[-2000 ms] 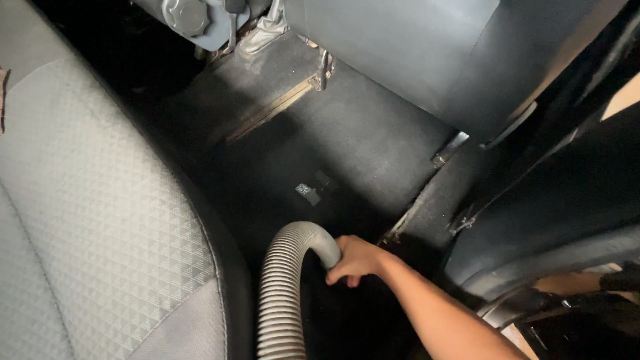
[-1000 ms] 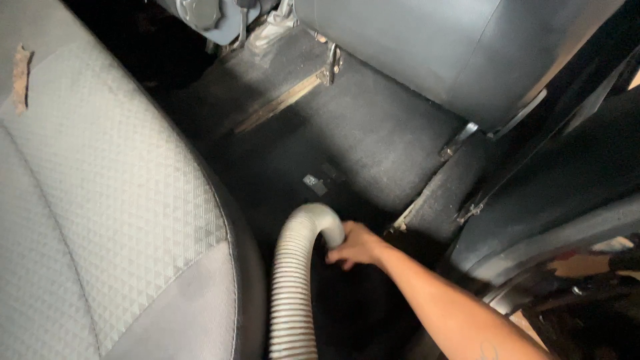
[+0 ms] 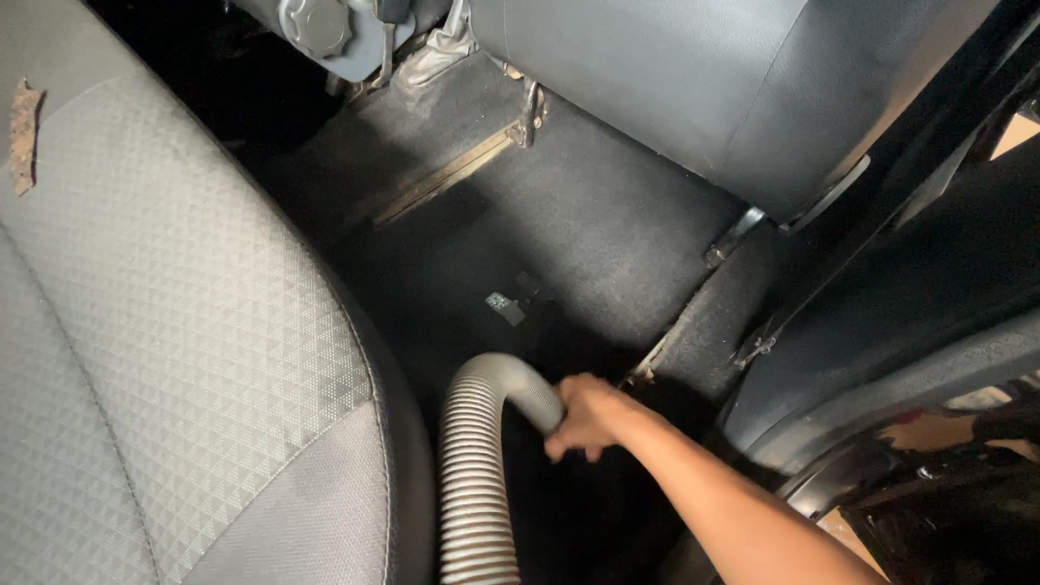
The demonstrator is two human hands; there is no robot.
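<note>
My right hand (image 3: 589, 418) grips the end of a grey corrugated vacuum hose (image 3: 475, 471) low over the dark car floor. The hose rises from the bottom edge, bends over and runs down into my fingers; whatever lies at its mouth is hidden by the hand and by shadow. Beyond the bend, a small grey scrap or tag (image 3: 505, 309) lies on the black floor carpet (image 3: 601, 227). My left hand is not in view.
A light grey patterned fabric seat (image 3: 227, 309) fills the left, with a brown strip (image 3: 26, 136) on it. At the top is a dark seat (image 3: 666, 73) above a metal seat rail (image 3: 447, 175). A round knob (image 3: 315, 26) stands top left, a door sill (image 3: 886, 398) at right.
The brown strip on the fabric seat has come further into view as the view shifted slightly. My right hand stays on the hose end.
</note>
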